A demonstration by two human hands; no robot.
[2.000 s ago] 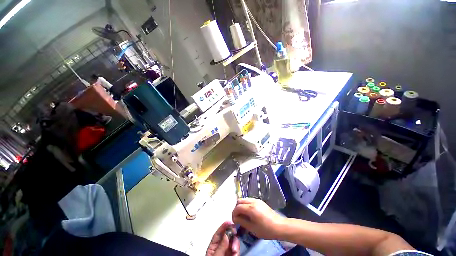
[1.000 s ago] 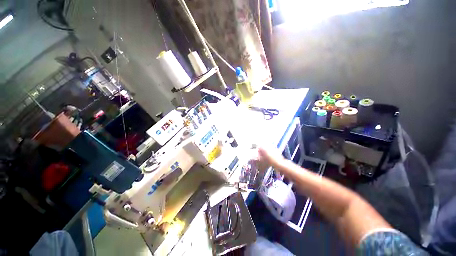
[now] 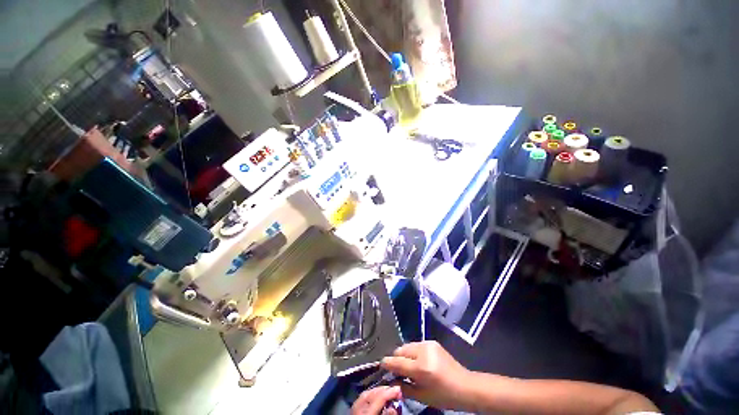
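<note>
The white sewing machine (image 3: 258, 243) stands on the pale table, its needle area (image 3: 271, 326) lit yellow. A shiny dark plate or tray (image 3: 387, 331) lies to its right, near the table's front edge. My right hand (image 3: 428, 374) is just in front of the plate, fingers pinched on what looks like a slim thing. My left hand (image 3: 376, 401) is below it, cut off by the bottom edge, fingers closed around a small dark part, too unclear to name. The hands are close together, off the table's front edge. Light blue fabric (image 3: 85, 369) hangs at the left.
Scissors (image 3: 446, 147) and a bottle of yellow liquid (image 3: 407, 99) are at the table's far end. A dark, shiny small-parts tray (image 3: 407, 250) sits right of the machine. White thread cones (image 3: 274, 50) stand behind. A black cart (image 3: 640, 182) with coloured spools is at the right.
My right hand reached over the small-parts tray one second ago and is now back at the front beside my left hand. The slim blue item seen earlier on the table is no longer visible there.
</note>
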